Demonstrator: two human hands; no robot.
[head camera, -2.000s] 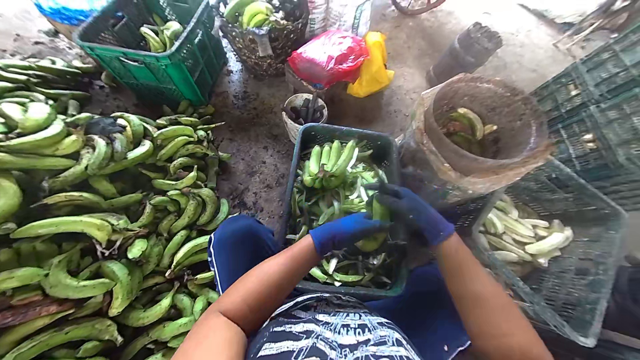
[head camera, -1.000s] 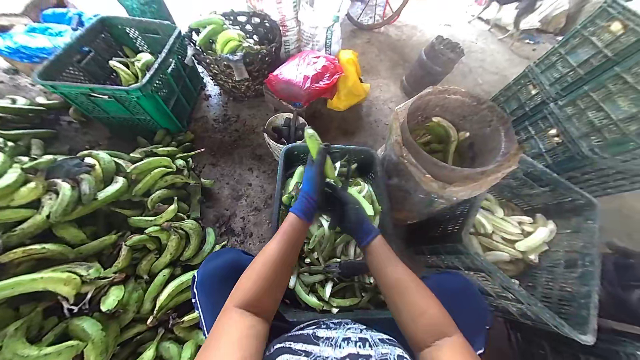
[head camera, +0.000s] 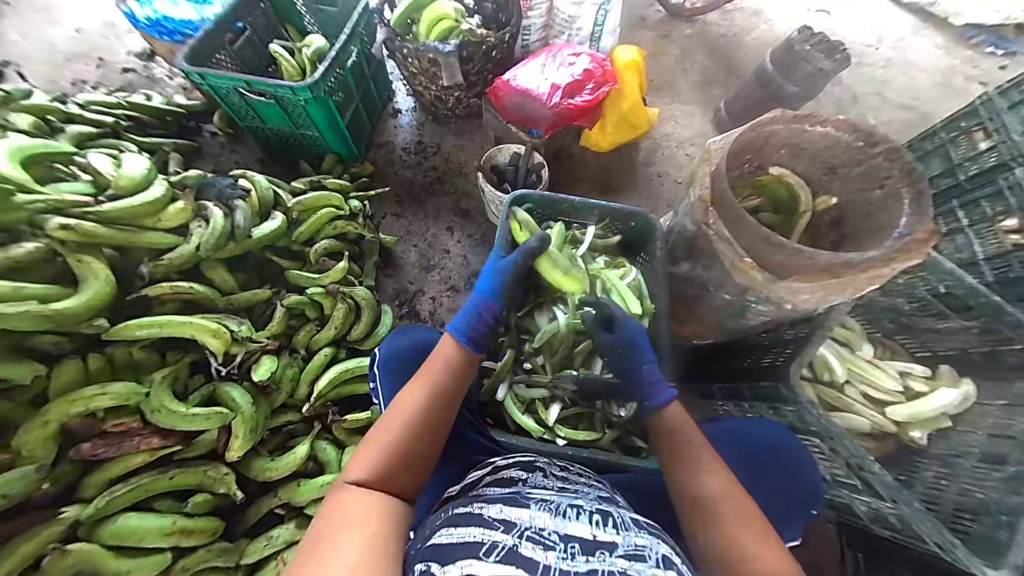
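Both hands wear blue gloves with dark palms and fingers. My left hand (head camera: 502, 280) holds a green plantain (head camera: 558, 270) near its upper end, over a dark plastic crate (head camera: 652, 240). Just below the fruit's lower end is my right hand (head camera: 622, 348), its fingers curled around something dark that juts out to the left, perhaps a tool handle; a blade cannot be made out. Beneath both hands, green peels (head camera: 552, 416) fill the crate, which stands between my knees.
Unpeeled plantains (head camera: 184, 328) cover the floor at left. A green crate (head camera: 296, 104), a basket (head camera: 448, 76), a small bucket (head camera: 488, 188) and plastic bags (head camera: 552, 88) stand ahead. At right are a large drum (head camera: 696, 240) and a crate (head camera: 904, 496) with peeled plantains (head camera: 872, 384).
My hands, close together at the crate's upper part one second ago, are now apart. My left hand is on the crate's left side with the plantain; my right hand is lower and to the right.
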